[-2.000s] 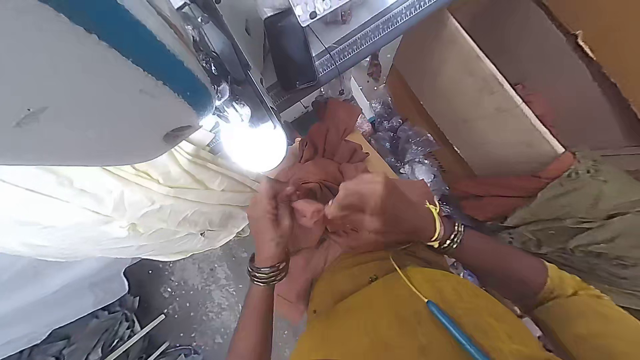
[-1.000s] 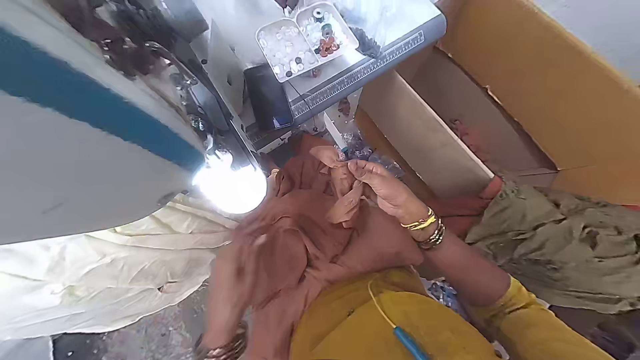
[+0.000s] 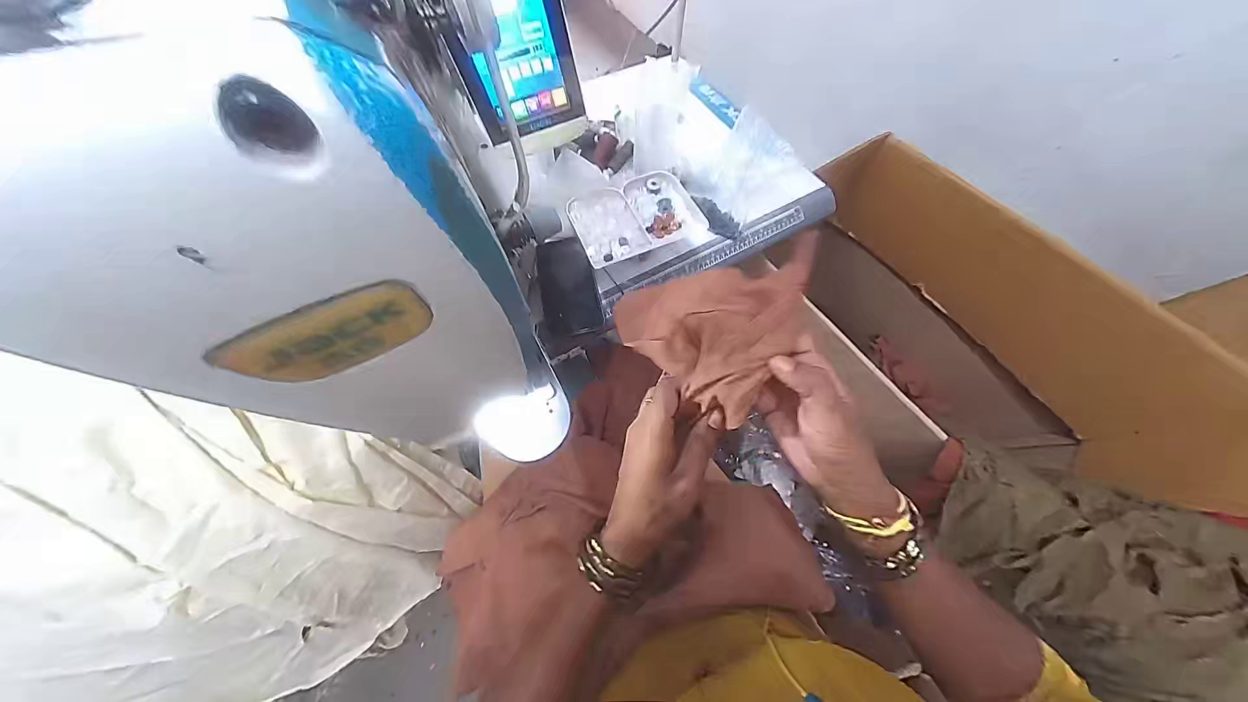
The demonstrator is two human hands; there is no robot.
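Note:
A rust-brown cloth garment (image 3: 721, 331) is held up in front of me, part of it bunched between my fingers and the rest draped over my lap. My left hand (image 3: 658, 468) pinches its lower edge between thumb and fingers. On the right side of the same bunch, my right hand (image 3: 819, 419) grips the fabric with thumb and fingertips. Left of both hands is the white and blue head of a Jack sewing machine (image 3: 244, 224), its lamp (image 3: 524, 424) glowing.
A two-part white tray (image 3: 639, 219) of buttons stands on the machine table with a ruler edge (image 3: 751, 239). Behind is a lit screen (image 3: 526, 68). A cardboard box (image 3: 1033, 292) and olive cloth (image 3: 1102, 565) lie right; cream cloth (image 3: 195, 546) hangs left.
My left hand has come up from the cloth at lower left to join the right hand at the bunched fabric. Part of the brown cloth is now raised. The view has shifted, showing the screen.

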